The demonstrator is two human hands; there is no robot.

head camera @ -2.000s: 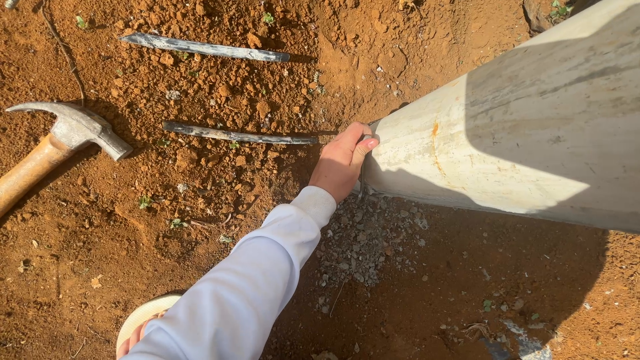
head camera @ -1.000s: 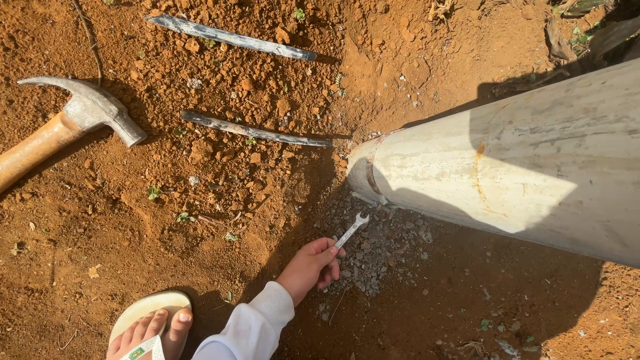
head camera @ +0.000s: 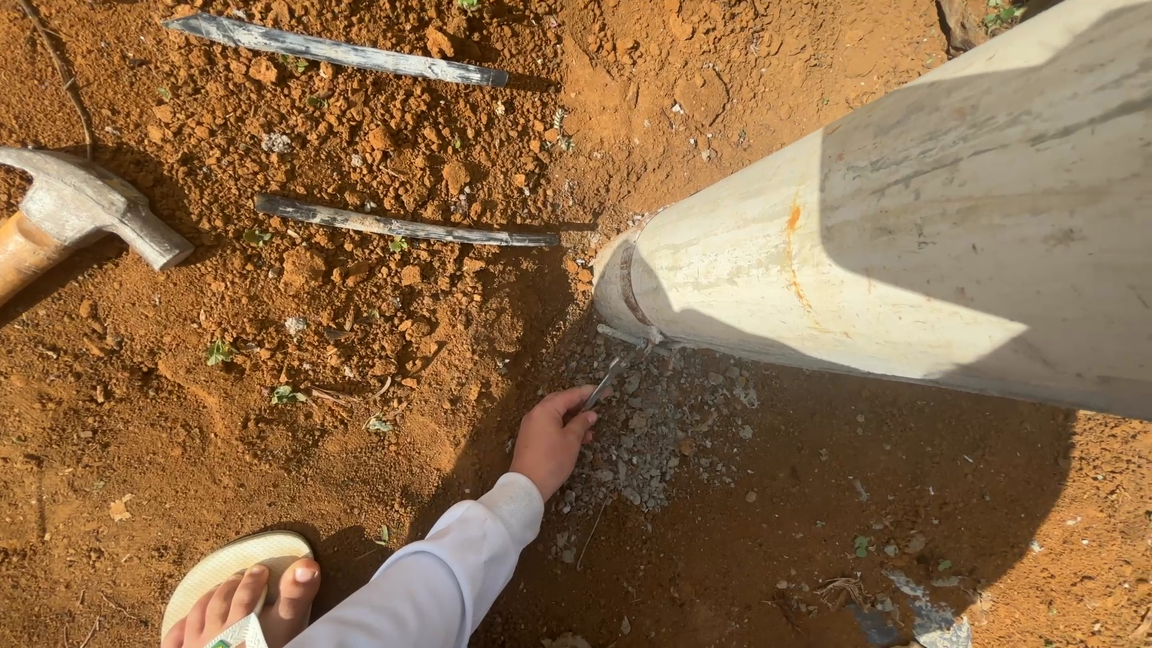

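My left hand [head camera: 551, 441] reaches in from the bottom, its thumb and fingers closed on a small metal wrench [head camera: 605, 382]. The wrench's far end is at a small fitting [head camera: 650, 337] on the underside of a large pale post [head camera: 729, 279], near its base; whether they touch is hard to tell. A thin rust-brown band [head camera: 628, 283] runs around the post there. My right hand is out of view.
A claw hammer [head camera: 81, 202] with a wooden handle lies on reddish soil at the left. Two whitish-dark strips [head camera: 342, 52] [head camera: 405, 227] lie above. Grey gravel [head camera: 648, 441] is under the post's base. A sandalled foot [head camera: 243, 594] stands at lower left.
Two seconds ago my left hand was against the post's base. One second ago it held the wrench over the gravel; now the wrench has moved up to the fitting.
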